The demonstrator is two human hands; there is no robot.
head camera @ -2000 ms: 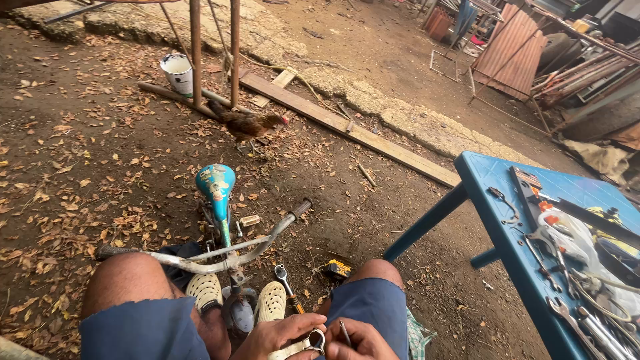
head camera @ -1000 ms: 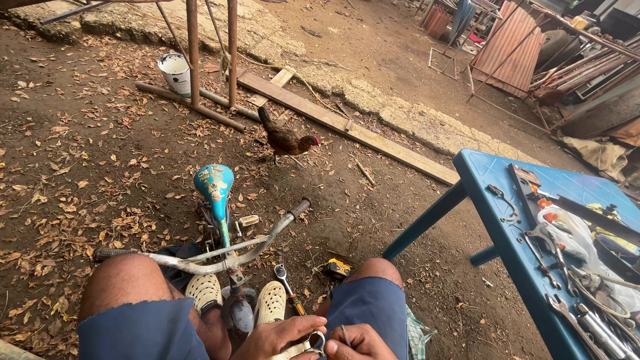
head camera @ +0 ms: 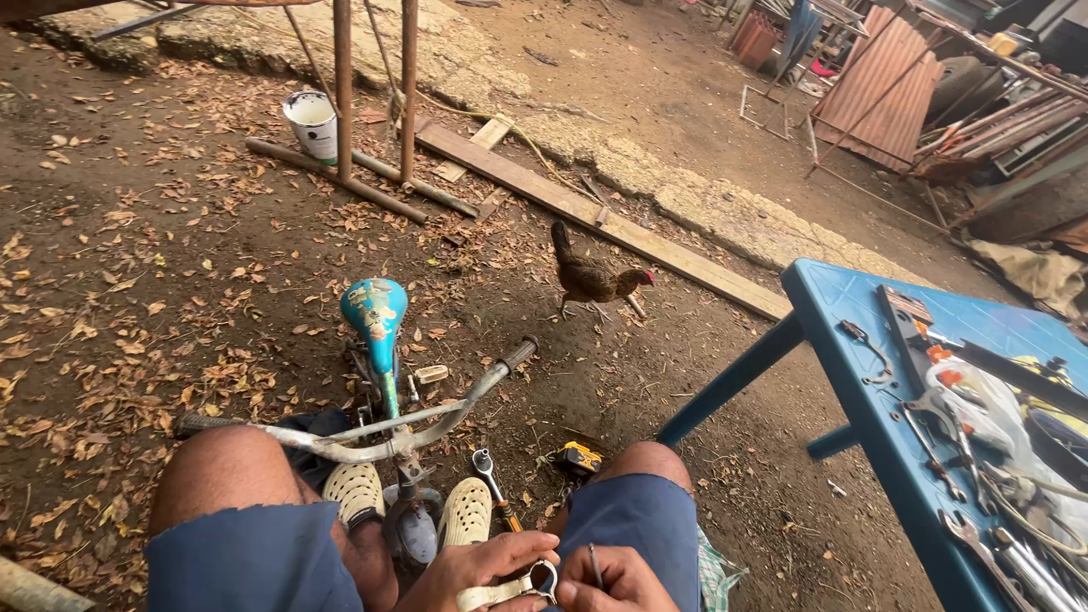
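Low in the view, my left hand (head camera: 489,571) holds a cream-coloured part with a round metal ring (head camera: 542,580) at its end. My right hand (head camera: 614,580) is beside it, fingers closed on a thin dark metal rod (head camera: 596,565), its fingertips against the ring. Between my legs stands a small bicycle with worn metal handlebars (head camera: 459,418) and a chipped turquoise saddle (head camera: 375,308). A ratchet wrench (head camera: 493,484) lies on the ground by my right shoe.
At the right, a blue plastic table (head camera: 820,293) bears an open-end wrench (head camera: 977,544), a plastic bag and other tools. A yellow and black battery pack (head camera: 580,457) lies near my right knee. Beyond are a chicken (head camera: 595,276), a wooden plank (head camera: 544,197) and a white bucket (head camera: 312,127).
The chicken has moved right from near the metal posts and raised its tail. Both hands remain low in the view, around the ring.
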